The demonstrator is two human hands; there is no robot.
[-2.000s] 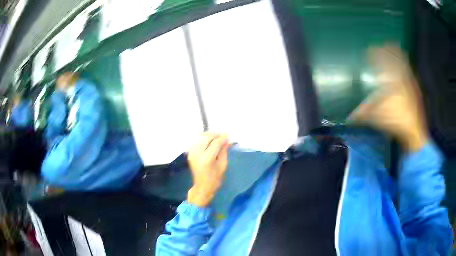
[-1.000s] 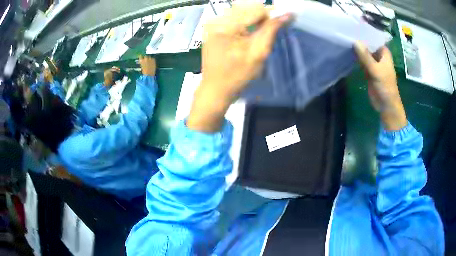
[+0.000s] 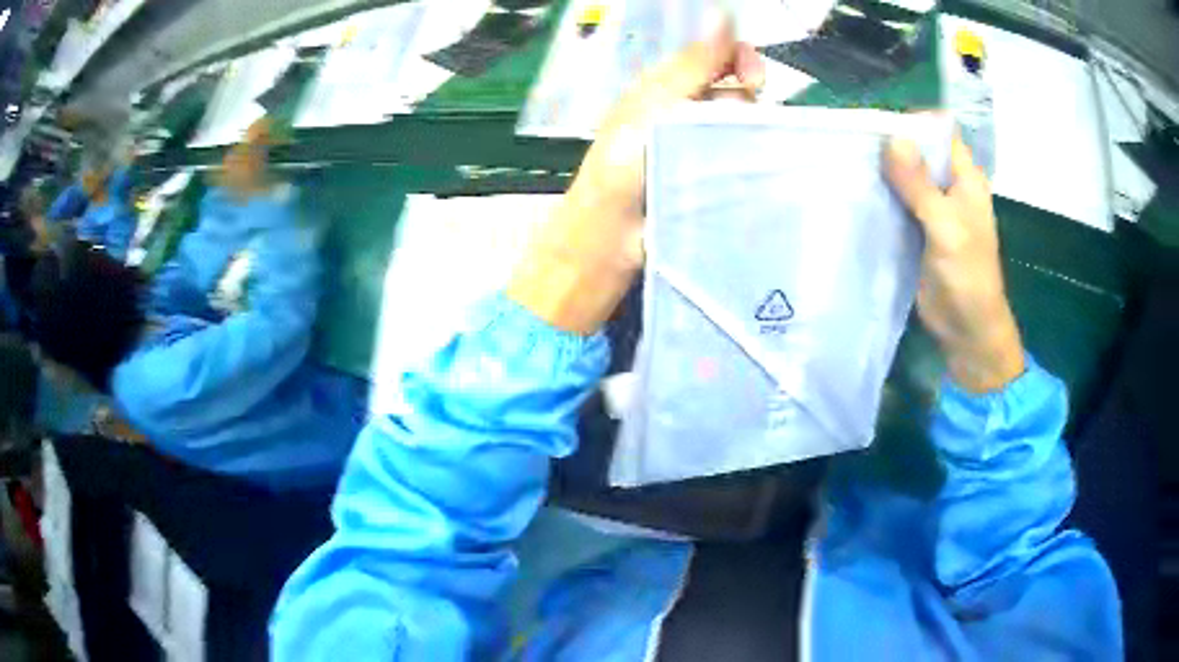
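A bagged tablet (image 3: 776,285) in a frosted plastic sleeve with a dark recycling mark is held up in front of me, facing the camera. My left hand (image 3: 634,194) is at its upper left, partly behind it. My right hand (image 3: 957,259) grips its upper right edge, with the thumb in front. The black tray (image 3: 698,507) lies below and is mostly hidden by the sleeve. A small white corner shows at the sleeve's left edge; I cannot tell what it is. A white bag (image 3: 446,265) lies left of my left forearm.
Open box trays with yellow-topped accessories (image 3: 1021,129) line the raised row at the back. The green bench (image 3: 343,259) runs below it. A person in a blue smock (image 3: 246,375) works close on my left, with others beyond. White-edged items (image 3: 168,582) stand at the lower left.
The sleeve was tilted and blurred above the tray; it is now lower, upright and facing me, covering the tray's label. The white bags seen across the tray two seconds ago are now only visible at the left.
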